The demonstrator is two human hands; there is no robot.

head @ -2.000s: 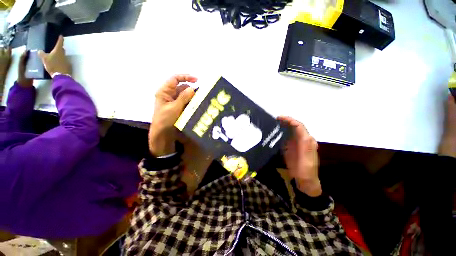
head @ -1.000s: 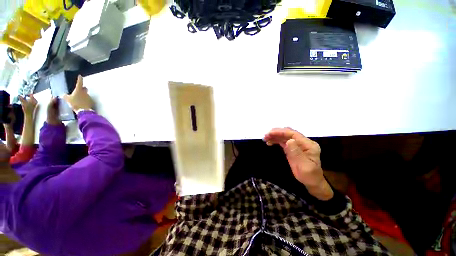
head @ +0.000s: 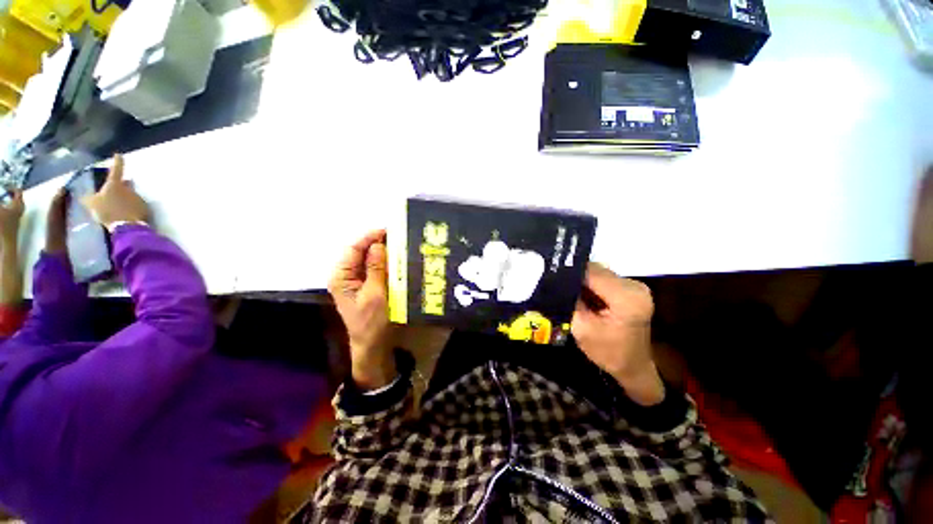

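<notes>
A black printed outer carton (head: 496,271) with yellow "MUSIC" lettering, a white cartoon figure and a yellow left end is held over the table's front edge, printed face up. My left hand (head: 365,297) grips its yellow end, thumb and fingers pinching the edge. My right hand (head: 616,325) holds its right edge near the lower corner, fingertips partly hidden behind the carton. Any loop on the carton cannot be made out.
A pile of black loops (head: 435,31) lies at the far edge. Stacked cartons (head: 618,99) lie back side up, with a thick black carton (head: 706,26) behind. At left, a purple-sleeved person (head: 164,276) handles a dark box (head: 90,230) near grey-white boxes (head: 159,56).
The pale interior side with a black slot was showing a second ago; now the printed face shows. My right hand was open and apart, and now grips the carton's right edge.
</notes>
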